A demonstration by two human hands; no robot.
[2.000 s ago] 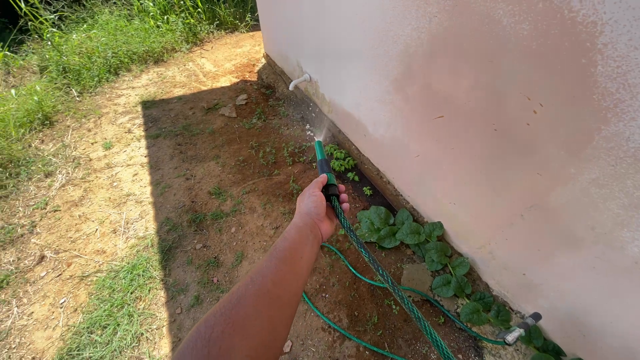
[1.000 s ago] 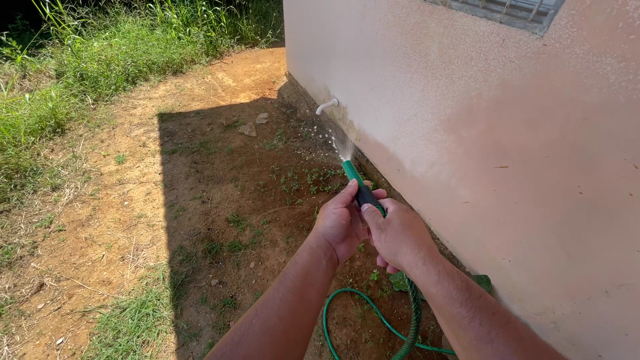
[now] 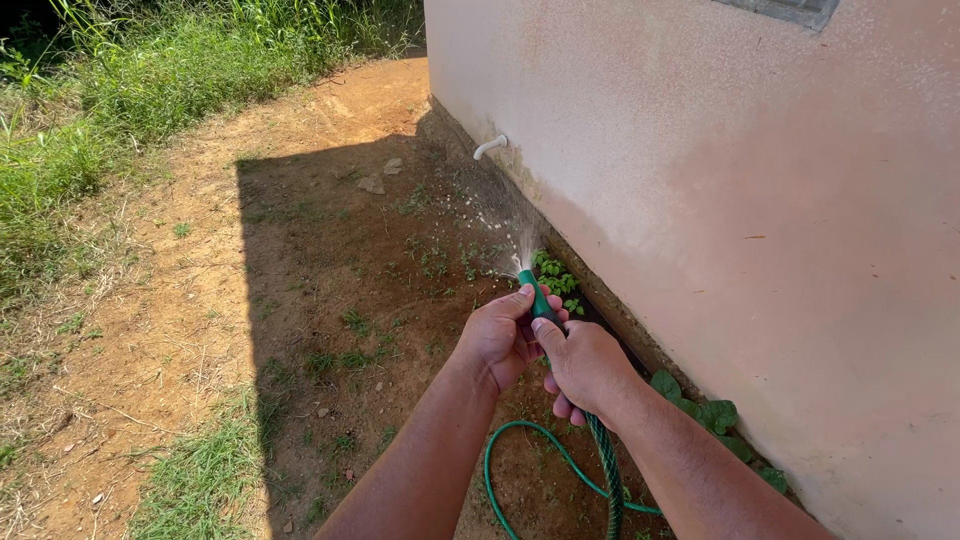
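A green and black hose nozzle (image 3: 534, 291) sprays water (image 3: 517, 244) forward in a fan. My left hand (image 3: 504, 334) has its thumb and fingers around the green front part of the nozzle. Just behind it, my right hand (image 3: 585, 367) is closed around the black rear part, its thumb on top. From under my right hand the green braided garden hose (image 3: 609, 476) runs down out of view, and a thinner-looking green loop (image 3: 489, 469) lies on the soil. Small leafy plants (image 3: 555, 274) grow beside the nozzle at the wall's foot.
A pale pink wall (image 3: 787, 262) rises on the right, with a white pipe elbow (image 3: 491, 146) low on it and a window corner (image 3: 795, 9) above. Broad-leaved plants (image 3: 716, 415) line its base. Flat stones (image 3: 373, 183) lie on the shaded soil; tall grass (image 3: 180, 67) stands at upper left.
Two seconds ago one hand alone held the nozzle; a second hand has since joined it. Since one second ago the spray has spread wider. The view has shifted.
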